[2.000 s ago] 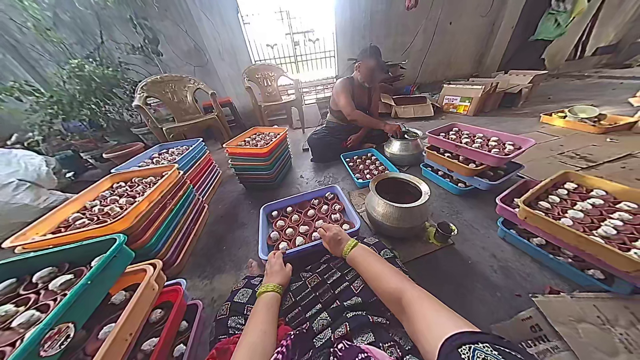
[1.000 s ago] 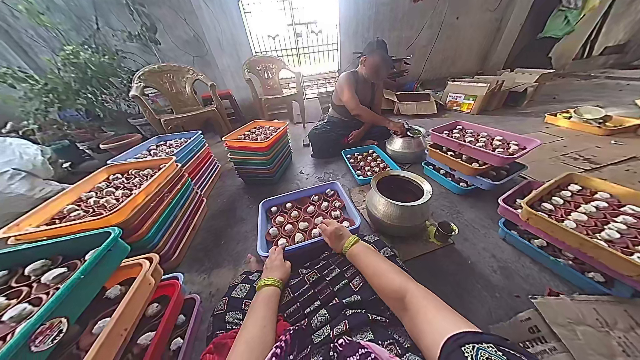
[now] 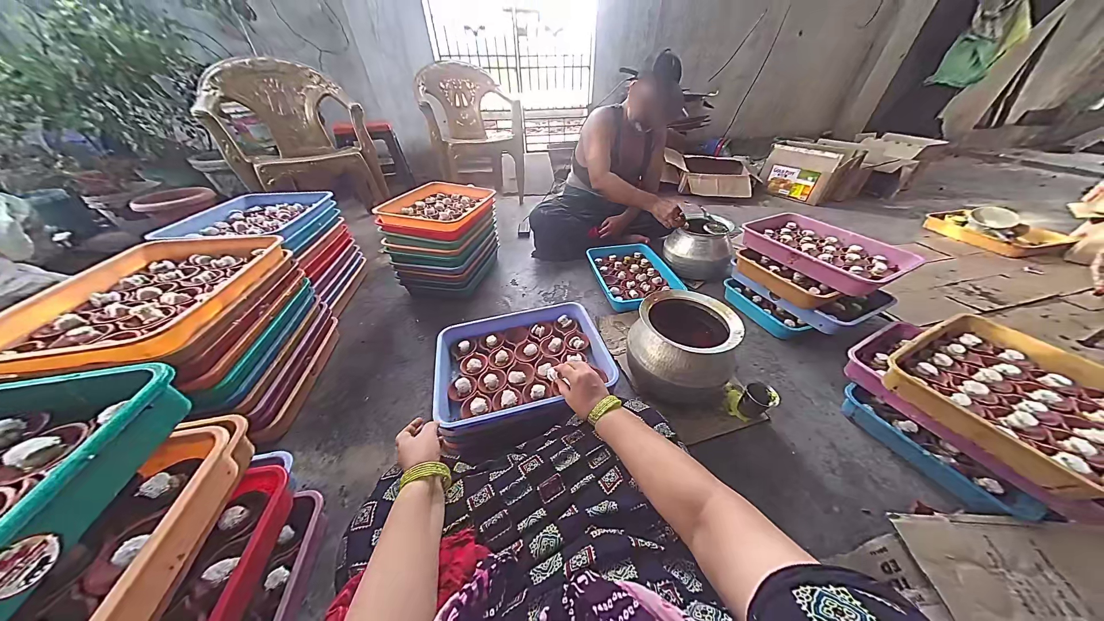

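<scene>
A blue plastic tray [image 3: 442, 366] lies in front of my lap, filled with rows of small brown clay cups [image 3: 492, 379], each topped with a white tuft. My left hand [image 3: 419, 444] is at the tray's near left corner, its fingers against the rim. Over the cups at the tray's right side, my right hand [image 3: 578, 385] has its fingertips bunched on a white tuft. Just right of the tray stands a round metal pot [image 3: 686, 362] of dark liquid, and a small dark cup [image 3: 759, 398] lies beside it on cardboard.
Stacked trays of cups stand at left [image 3: 310, 345], centre back [image 3: 438, 259] and right [image 3: 992, 431]. A co-worker [image 3: 612, 164] sits ahead, one hand at a second metal pot [image 3: 700, 250], near a turquoise tray [image 3: 634, 302]. Plastic chairs [image 3: 285, 129] and cardboard boxes [image 3: 811, 172] stand behind.
My right hand has moved from the tray's near right edge to the cups just inside it. My left hand stays by the near left corner.
</scene>
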